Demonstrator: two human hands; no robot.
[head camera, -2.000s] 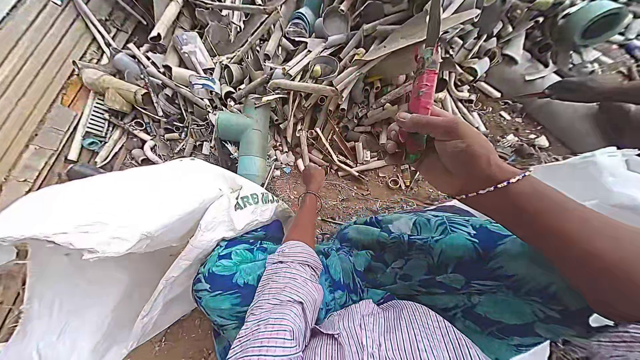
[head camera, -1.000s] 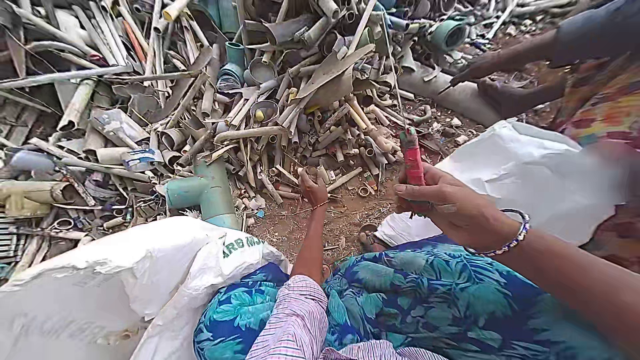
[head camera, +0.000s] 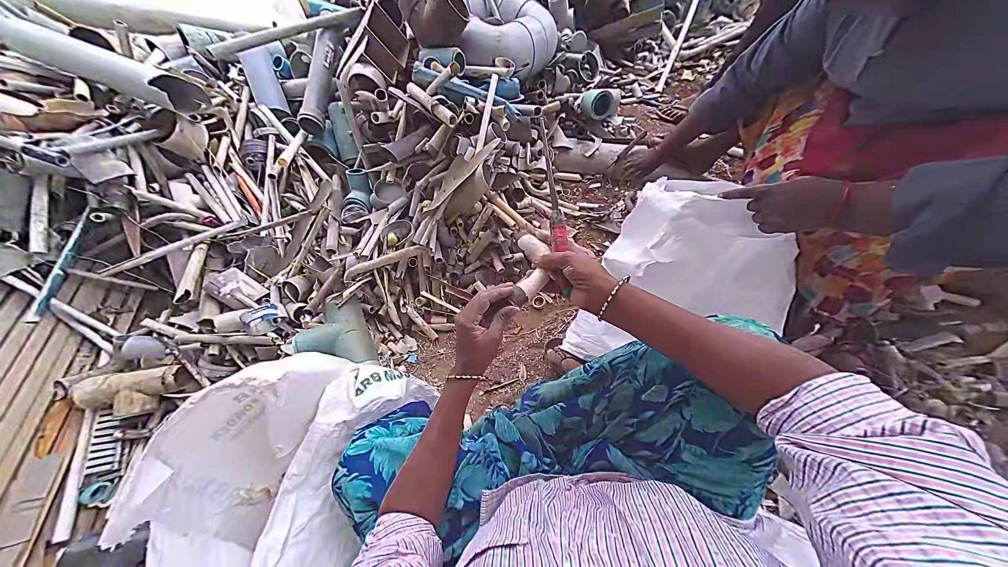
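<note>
My right hand (head camera: 581, 276) is closed round the red handle of a long, thin-bladed tool (head camera: 558, 235), perhaps a knife, whose blade points up and away. Close to its left, my left hand (head camera: 482, 323) is at the lower end of a short, pale curved pipe piece (head camera: 532, 283), with thumb and fingers around a dark end. The piece's upper part passes beside my right hand. Beyond both hands lies a heap of scrap plastic pipes and fittings (head camera: 394, 260).
White woven sacks lie at the left (head camera: 307, 465) and right (head camera: 709, 244). A co-worker's hand (head camera: 795, 205) is over the right sack, another hand (head camera: 642, 164) beyond it. A blue-green pipe fitting (head camera: 339, 335) lies by the left sack; corrugated sheeting (head camera: 31, 378) is far left.
My left hand has risen from the ground by the heap and is now at a pale pipe piece near my right hand. The co-worker at the right shows more. The view has shifted.
</note>
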